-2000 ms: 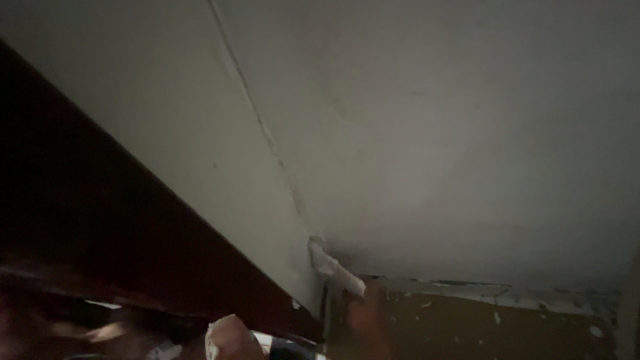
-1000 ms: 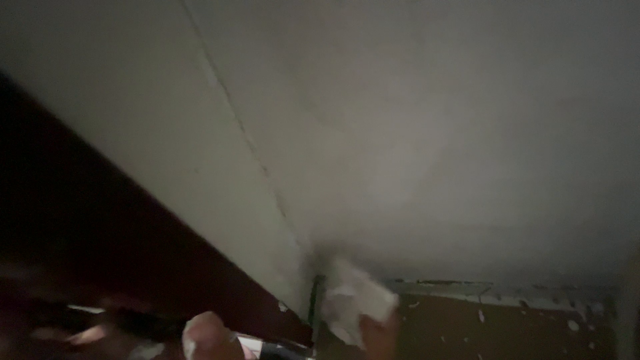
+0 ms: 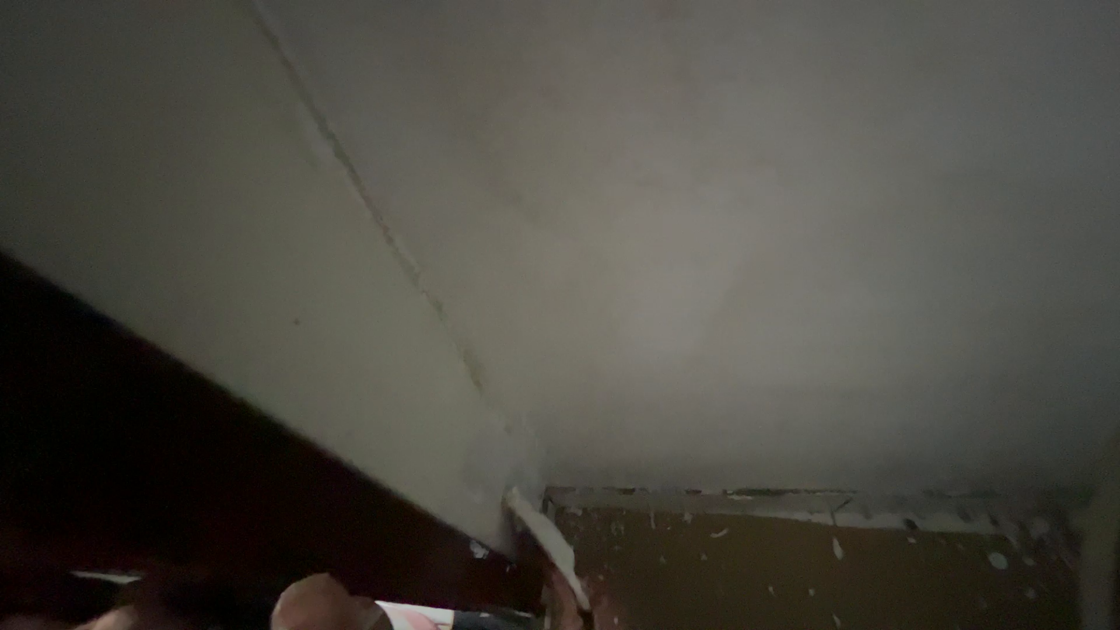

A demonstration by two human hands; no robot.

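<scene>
At the bottom of the head view, my right hand [image 3: 582, 604] is partly cut off and holds a thin, flat whitish piece [image 3: 547, 534]. This piece is seen nearly edge-on, its tip at the corner where the two pale wall surfaces [image 3: 700, 280] meet; its exact kind cannot be told. A rough seam [image 3: 385, 227] runs diagonally down to that corner. Lower left of it, a rounded part of what looks like my left hand [image 3: 319, 602] shows at the frame's edge. Its fingers and anything in them are mostly hidden.
A dark reddish board [image 3: 219, 490] slants along the left. Below the pale wall lies a brown surface [image 3: 744, 569] spattered with white, with a cracked, chipped edge above it. A pale and pink thing [image 3: 416, 615] shows near the left hand.
The whitish piece showed its broad face a second ago and is now turned nearly edge-on at the corner. My right hand remains low beside the corner.
</scene>
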